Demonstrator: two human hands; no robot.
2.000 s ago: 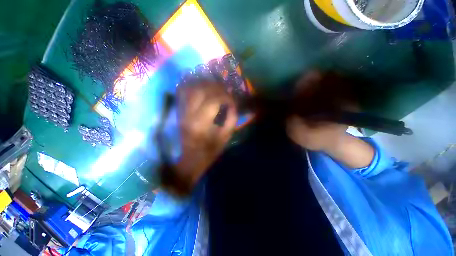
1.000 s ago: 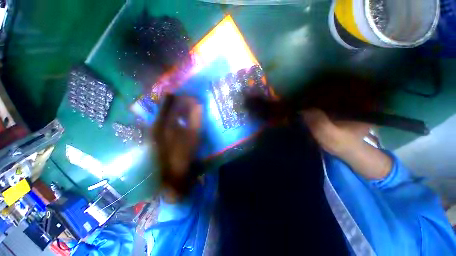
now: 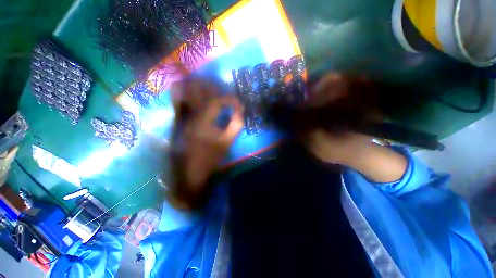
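Observation:
The dark component panel (image 3: 253, 89) lies on the glaring work mat (image 3: 236, 20) with an orange edge. My left hand (image 3: 204, 136) is blurred at the panel's left side; a small dark spot shows at its fingers, and I cannot tell if it is a held part. My right hand (image 3: 332, 119) is dark and blurred at the panel's right side, around a long black pen-like tool (image 3: 408, 136) whose rear end points right. The tool's tip is hidden in the blur.
A spiky dark component pile (image 3: 152, 32) lies beyond the mat. A second panel (image 3: 60, 80) and a small cluster of parts (image 3: 115, 129) lie left. A white tub (image 3: 435, 27) with a yellow band stands upper right. A blue box-shaped device (image 3: 49, 222) is lower left.
The view has shifted. The panel, covered by my left hand two seconds ago, shows between my hands. My right hand keeps the black tool.

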